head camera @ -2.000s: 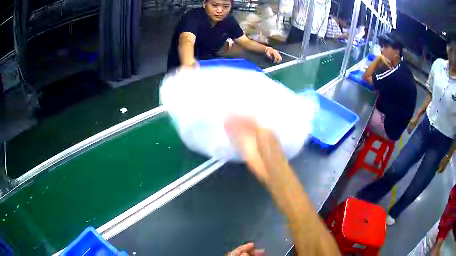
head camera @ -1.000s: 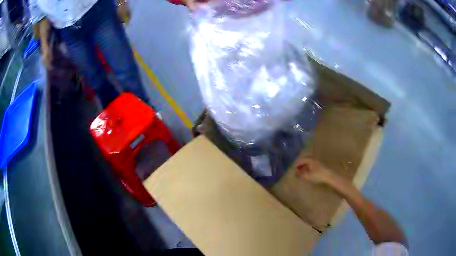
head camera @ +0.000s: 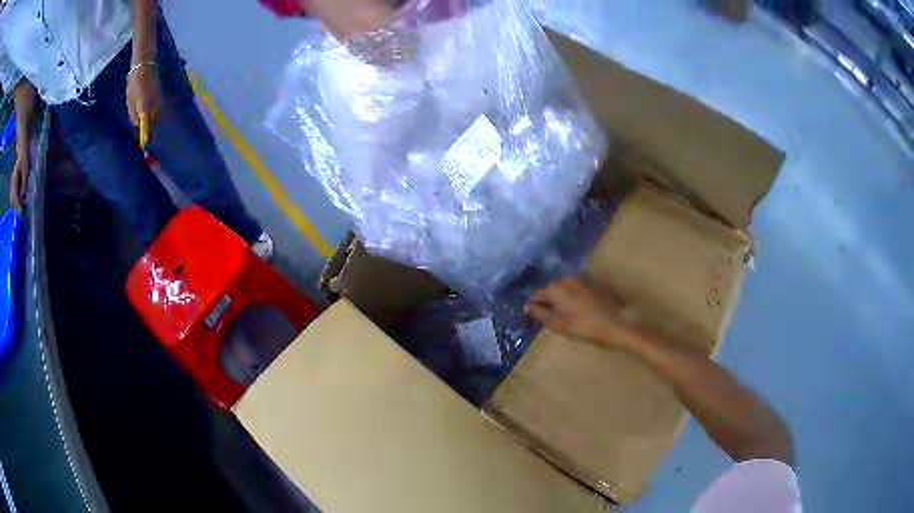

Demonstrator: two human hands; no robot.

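Observation:
An open brown carton (head camera: 641,281) stands in front of me, its flaps folded out. A large clear poly bag of parts (head camera: 401,190) with a white label hangs over its opening, with another person at its top edge. More bagged contents lie inside the carton, with a second white label (head camera: 479,341). My right hand (head camera: 566,306) reaches in from the lower right over the inner flap, below and right of the raised bag. Its fingers are curled, and I cannot tell whether they grip anything. My left hand is not in view.
A red plastic stool (head camera: 200,291) stands left of the carton. A person in jeans beyond it holds a yellow cutter or marker (head camera: 143,130). The dark bench edge (head camera: 50,401) and part of a blue tray (head camera: 8,281) are at the far left.
The view has turned from the conveyor to the carton. Since one second ago, the raised bag has shifted left in view and its label now shows. My right hand appears further left and slightly higher.

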